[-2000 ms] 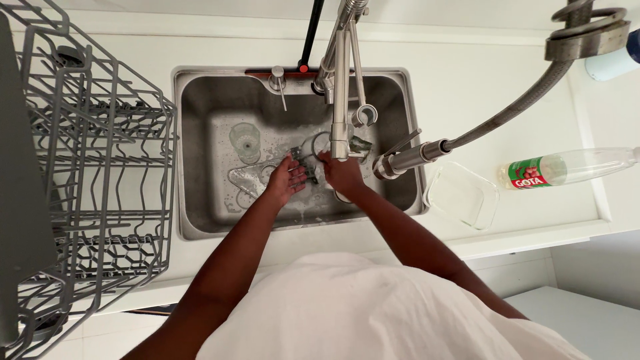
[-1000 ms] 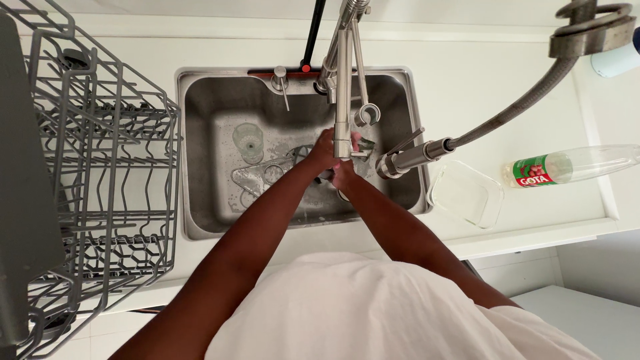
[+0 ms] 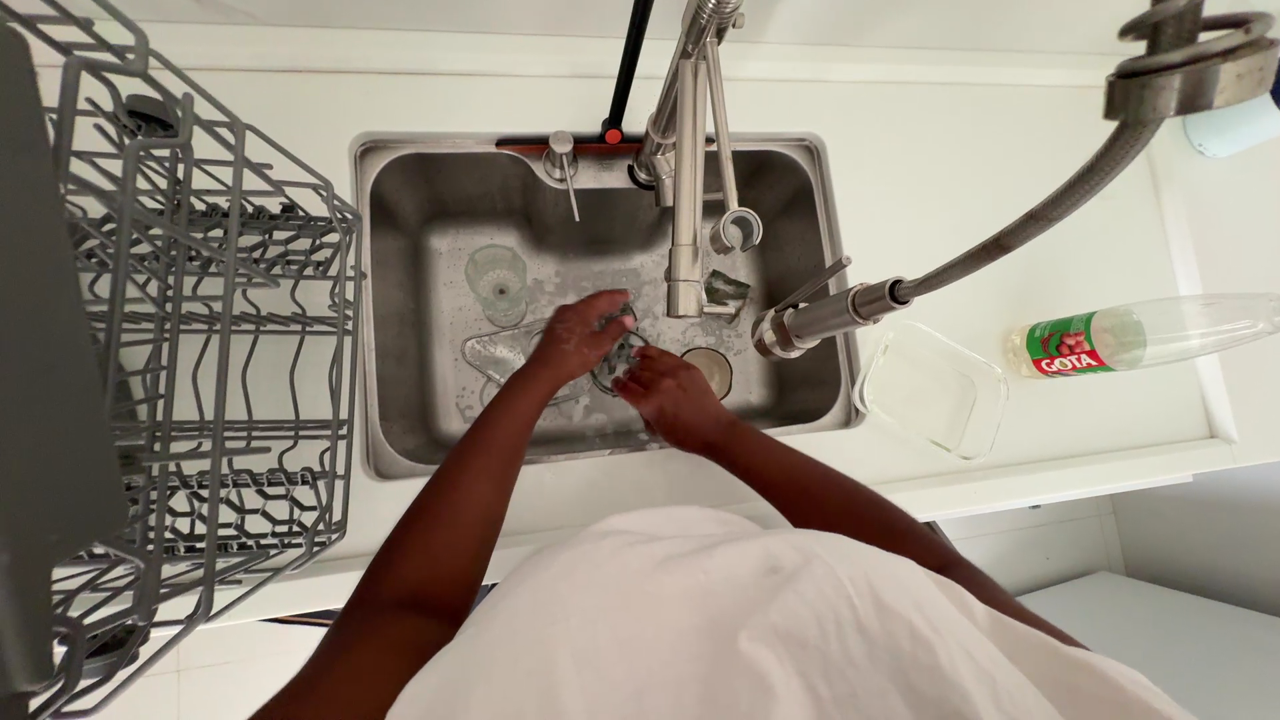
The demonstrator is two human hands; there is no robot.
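Observation:
Inside the stainless steel sink (image 3: 400, 300), my left hand (image 3: 582, 342) and my right hand (image 3: 672, 395) hold a small round dark-rimmed piece (image 3: 618, 362) between them; its exact kind is unclear. To the left of my left hand lies a clear glass (image 3: 497, 283). Partly under that hand is a clear, thin-edged dish or lid (image 3: 502, 352). A small round bowl (image 3: 707, 374) rests just right of my right hand. Behind it is a dark green scouring pad or cloth (image 3: 725, 290), partly hidden by the faucet.
The faucet spout (image 3: 687, 200) and spray head (image 3: 820, 318) reach over the sink. A soap dispenser (image 3: 561, 160) stands at its back edge. A grey wire dish rack (image 3: 235, 330) is at left. On the right counter lie a clear glass container (image 3: 935, 390) and a plastic bottle (image 3: 1075, 343).
My hands have come from beneath the spout toward the front middle of the sink, with the round piece now showing between them.

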